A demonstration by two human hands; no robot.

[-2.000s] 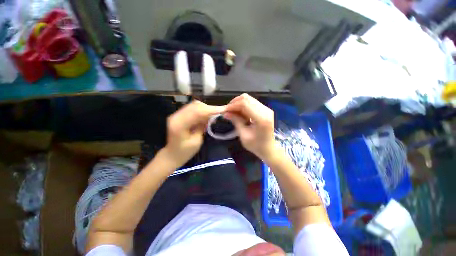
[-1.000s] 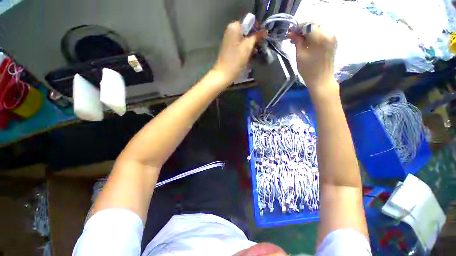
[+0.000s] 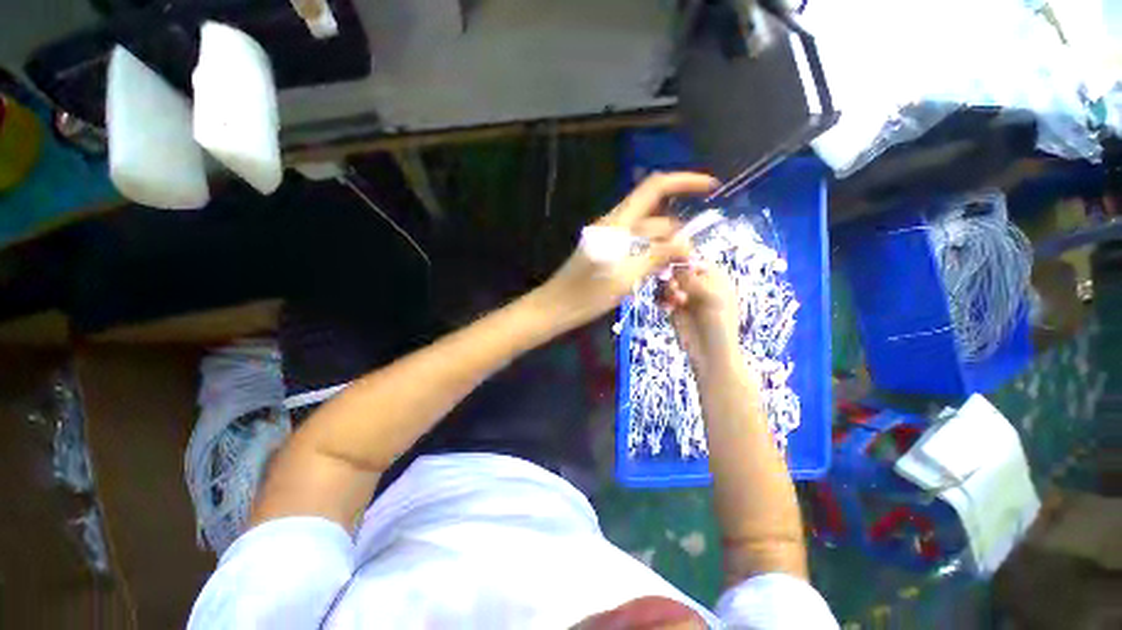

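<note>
My left hand (image 3: 621, 261) is over the upper left of the blue bin, fingers bent around a small white coiled cable (image 3: 701, 227), which is blurred. A white piece shows at the back of this hand. My right hand (image 3: 704, 295) is just below and touches or nearly touches the left fingertips. Its fingers are curled, and whether it grips part of the coil is hidden. The blue plastic bin (image 3: 721, 473) holds many finished white coils below both hands. The dark guide plate (image 3: 751, 105) of the machine is just above the hands.
White winding posts (image 3: 238, 108) stick out at upper left. White plastic sheeting (image 3: 935, 62) lies at upper right. A second blue bin (image 3: 904, 289) with looser cable is at the right. A cardboard box (image 3: 160, 455) is at the left, with cable (image 3: 234, 455) beside it.
Both hands have come down from the dark guide plates to above the blue bin, bringing the coil along. Before that they were below the winding posts. The view has shifted right.
</note>
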